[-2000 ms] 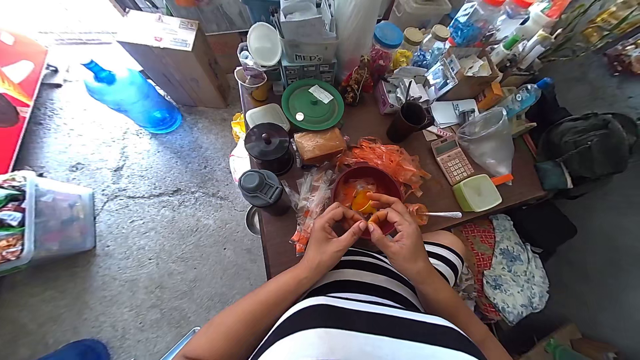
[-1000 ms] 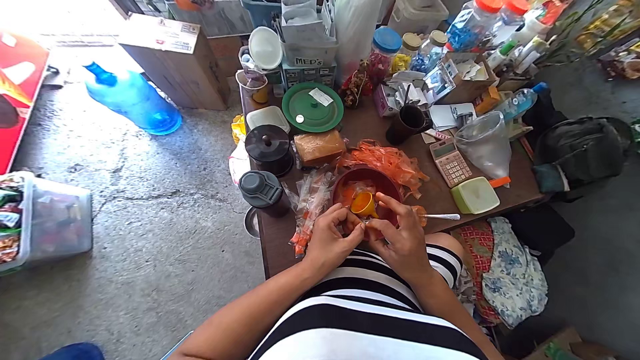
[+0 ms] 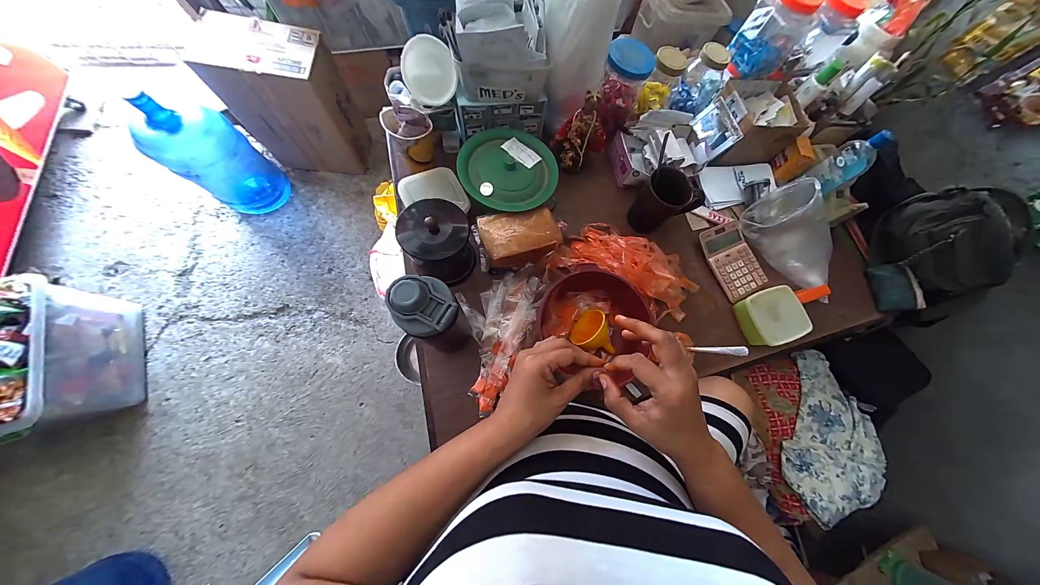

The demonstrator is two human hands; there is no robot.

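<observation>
My left hand (image 3: pixel 552 378) and my right hand (image 3: pixel 656 382) meet at the near rim of a dark red bowl (image 3: pixel 554 284). Their fingertips pinch a small thing, seemingly a thin clear plastic piece, mostly hidden by the fingers. A small yellow funnel (image 3: pixel 591 330) lies tilted in the bowl, just beyond the fingertips, with orange matter and clear plastic around it. Left of the bowl are slim clear plastic packets with orange contents (image 3: pixel 508 325). A heap of orange plastic strips (image 3: pixel 638 260) lies behind it. A spoon handle (image 3: pixel 719 351) sticks out at the right.
On the brown table (image 3: pixel 443 390) stand a grey-lidded bottle (image 3: pixel 422 307), a black lidded pot (image 3: pixel 435 236), a wrapped brown block (image 3: pixel 518 237), a green lid (image 3: pixel 508 171), a dark mug (image 3: pixel 662 199), a pink calculator (image 3: pixel 733 262) and a light green container (image 3: pixel 772 315). Jars stand behind.
The yellow funnel, near the fingertips one second ago, now lies tilted in the bowl beyond them. My right hand's fingers have spread somewhat; both hands remain close together at the bowl's near rim.
</observation>
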